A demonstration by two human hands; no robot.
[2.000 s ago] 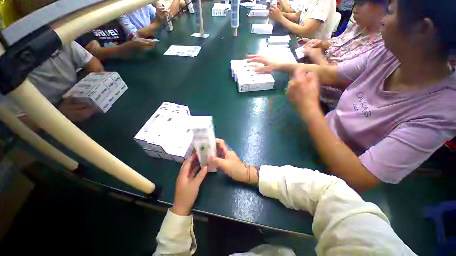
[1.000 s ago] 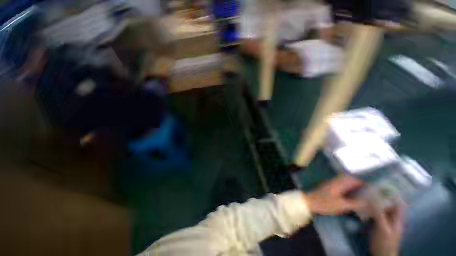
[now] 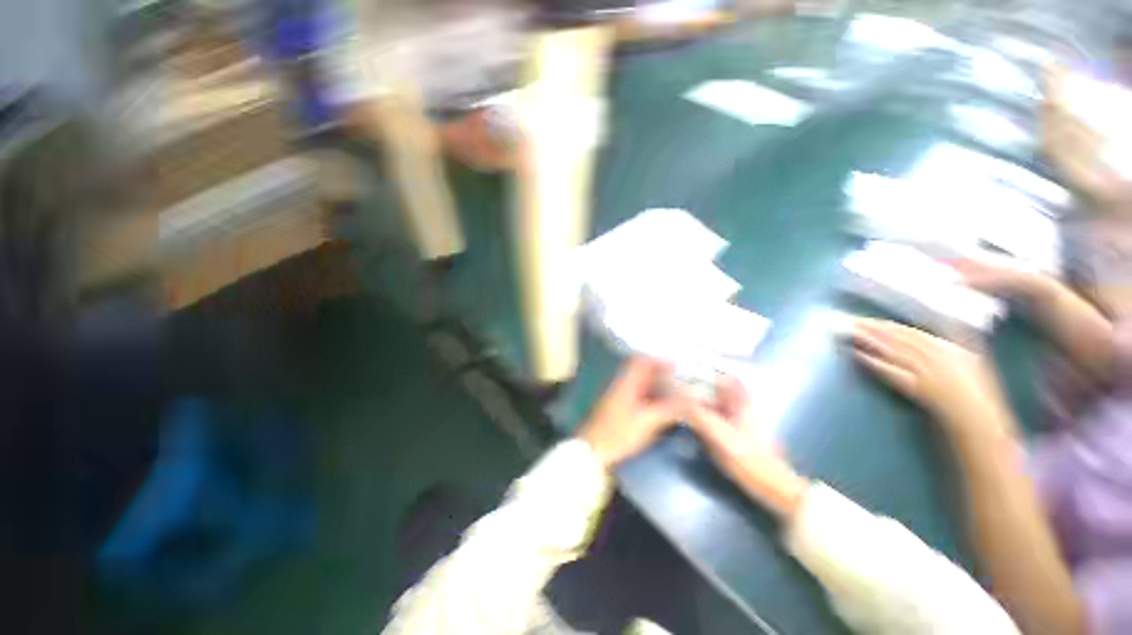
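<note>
The frame is blurred. A white carton stack (image 3: 664,279) with a stepped right edge lies on the dark green table (image 3: 795,161). My left hand (image 3: 633,409) and my right hand (image 3: 742,440) are together just in front of the stack, near the table edge. Their fingers close around a small pale product box (image 3: 698,382), mostly hidden by the fingers and smeared by blur. I cannot tell whether the box touches the stack.
Cream frame tubes (image 3: 555,248) stand left of the stack. A neighbour's hands (image 3: 925,366) are by white cartons (image 3: 919,285) at right. A flat white sheet (image 3: 749,102) lies mid-table. A blue stool (image 3: 199,509) and brown cardboard (image 3: 248,254) are at left.
The view has swung left to the floor side, then partly back right. The stack and my hands have shifted towards the centre. The neighbour's hands and cartons are in view again.
</note>
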